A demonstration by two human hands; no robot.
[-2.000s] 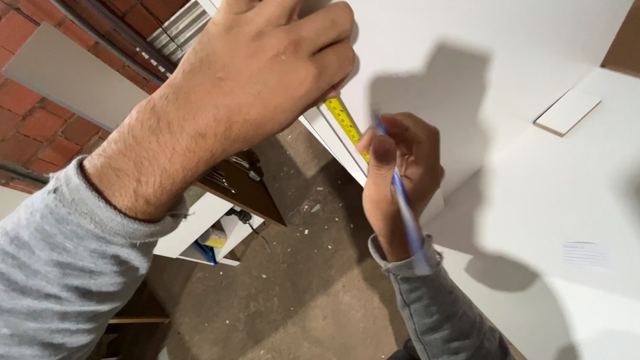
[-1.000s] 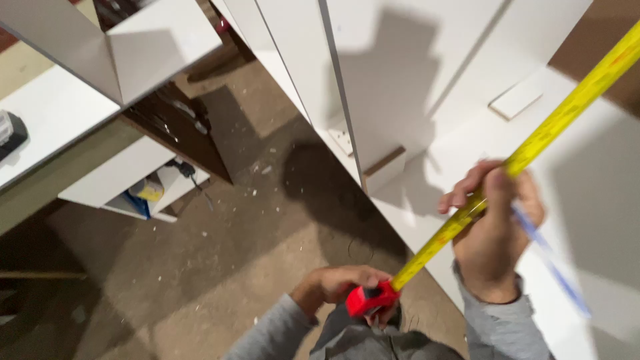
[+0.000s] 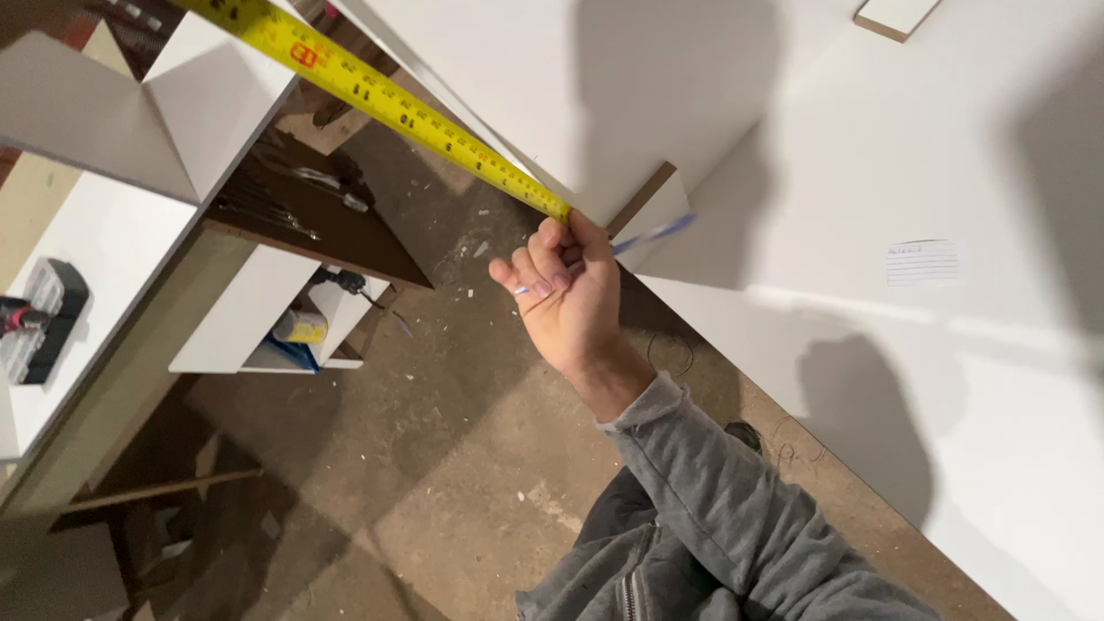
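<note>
My right hand (image 3: pixel 573 289) pinches the end of a yellow tape measure blade (image 3: pixel 414 116) between thumb and finger, close to the edge of a white panel. The same hand also holds a blue pen (image 3: pixel 655 235), whose end sticks out to the right past the palm. From my fingers the blade runs up and left, out of the frame at the top. My left hand and the red tape case are not in view. Behind my hand, a small white block with a brown edge (image 3: pixel 647 203) stands against the white panel (image 3: pixel 681 103).
At left, a white worktop (image 3: pixel 112 224) carries a black organizer case (image 3: pixel 52 319). Under it are a brown board with metal tools (image 3: pixel 319 207) and a white open box (image 3: pixel 250 302) holding a yellow-labelled container (image 3: pixel 299 327). A lined paper label (image 3: pixel 923 263) lies on the large white surface at right. Debris dots the floor (image 3: pixel 431 414).
My left hand and the red tape case have left the view. The blade now runs up-left from my right hand, instead of from the case at the bottom toward the upper right. The view has shifted.
</note>
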